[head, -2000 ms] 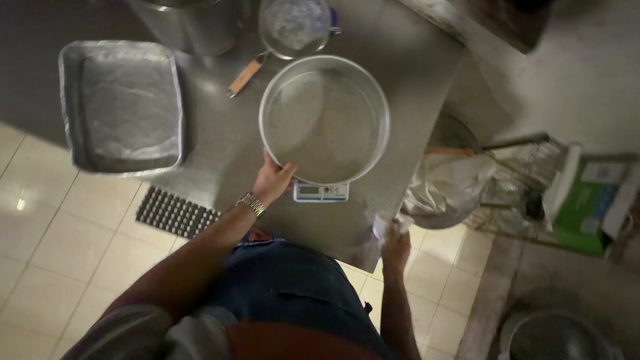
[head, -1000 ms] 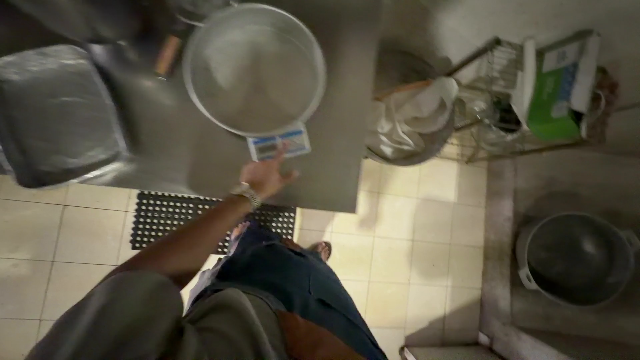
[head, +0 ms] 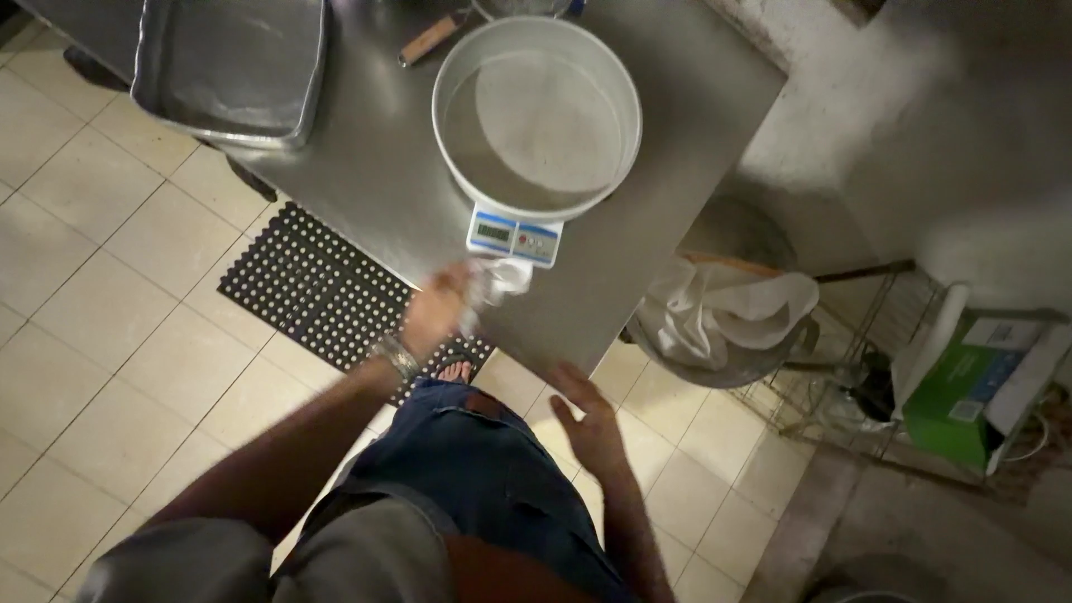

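Note:
A round metal pan rests on a white digital kitchen scale on the steel table. The scale's display and buttons stick out below the pan's near rim. My left hand, blurred and wearing a metal wristwatch, is at the table's near edge just below the scale. It grips a crumpled white cloth or thin plastic. My right hand is beside the table's near corner, fingers apart, holding nothing.
A rectangular metal tray is on the steel table at the left, and a wooden-handled strainer lies behind. At right are a metal basin with white cloth, a wire rack and a green box. A black rubber mat lies on the floor.
My left hand has moved back from the scale and now holds the white piece. Two seconds ago a white piece was in my right hand, which is now bare.

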